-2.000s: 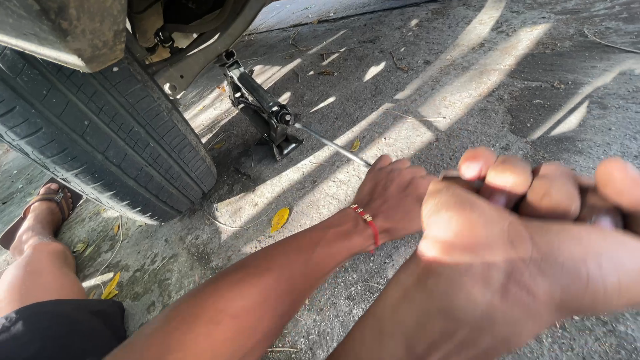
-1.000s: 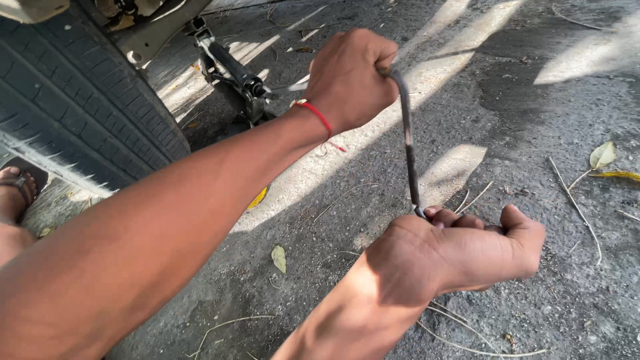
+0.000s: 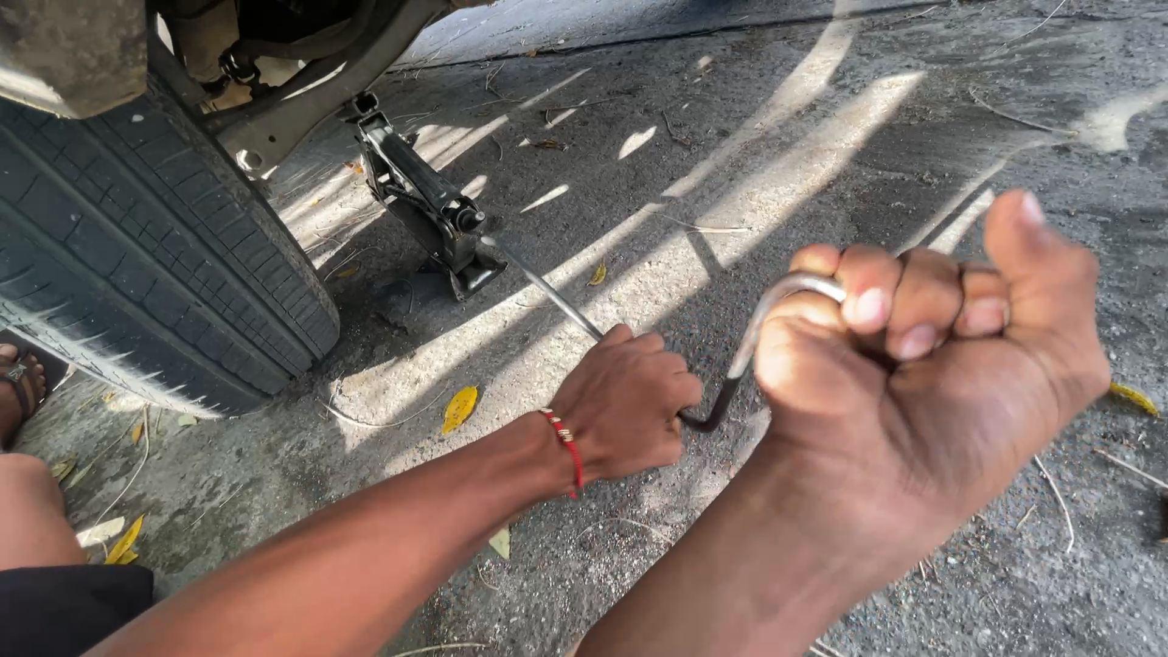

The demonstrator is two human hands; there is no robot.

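A metal crank handle runs from a black scissor jack toward me. My left hand, with a red bracelet at the wrist, is closed around the handle's straight shaft. The bent end is in my right hand, palm up, its fingers curled over the grip and its thumb raised. The jack stands on the ground at a slant beside a car tire. Its top is at a metal underbody part; whether they touch is hard to tell.
Rough pavement with sun patches, twigs and yellow leaves surrounds the jack. A sandaled foot is beside the tire at the far left, with a bare knee below it. The car's underside overhangs at upper left.
The crank's bent end has turned between the frames. One second ago my left hand was higher in view, near the bend's top; now it is lower, with my right hand raised to its right.
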